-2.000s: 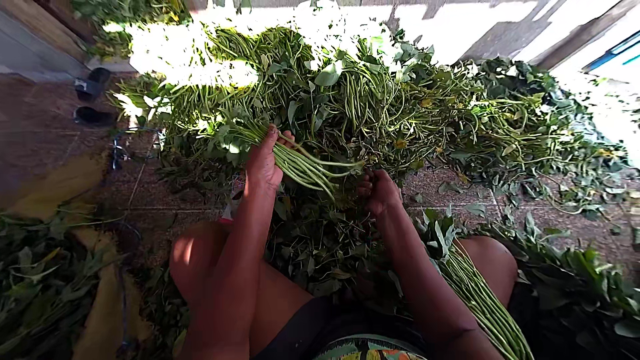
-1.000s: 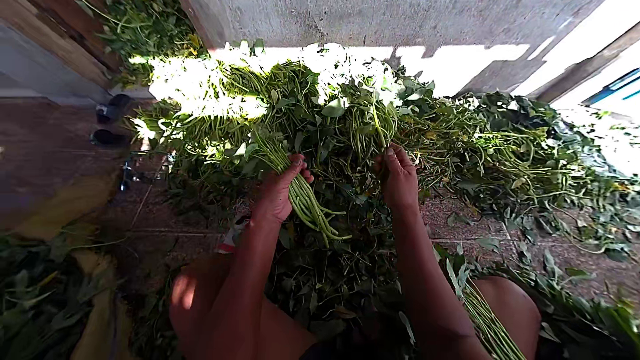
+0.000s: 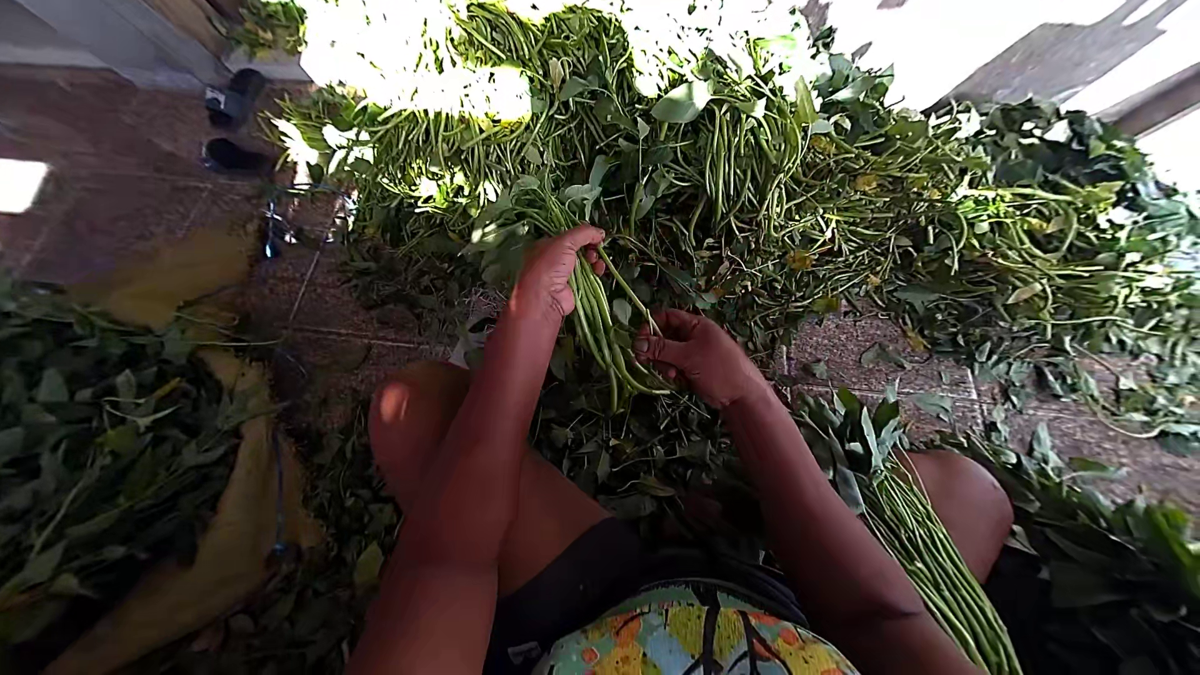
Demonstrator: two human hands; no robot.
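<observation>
A bunch of green leafy stems (image 3: 592,314) is gripped in my left hand (image 3: 555,272), its leaves pointing up and away and its stem ends hanging down to the right. My right hand (image 3: 698,356) pinches the end of one thin stem beside the bunch's lower ends. Behind both hands lies a large heap of similar stems and leaves (image 3: 722,159), partly in glaring sunlight. Another long bunch of stems (image 3: 937,562) rests over my right thigh, its leaves toward the heap.
Dark leaves pile up on a yellowish sack (image 3: 253,469) at the left. Dark sandals (image 3: 234,155) lie on the tiled floor (image 3: 122,206) at the upper left. More leaves (image 3: 1106,562) lie at the lower right, and loose ones cover the floor between my legs.
My right hand has come down from the heap's edge toward the lower ends of the bunch and now pinches a stem. My left hand still grips the bunch. The view has tilted down.
</observation>
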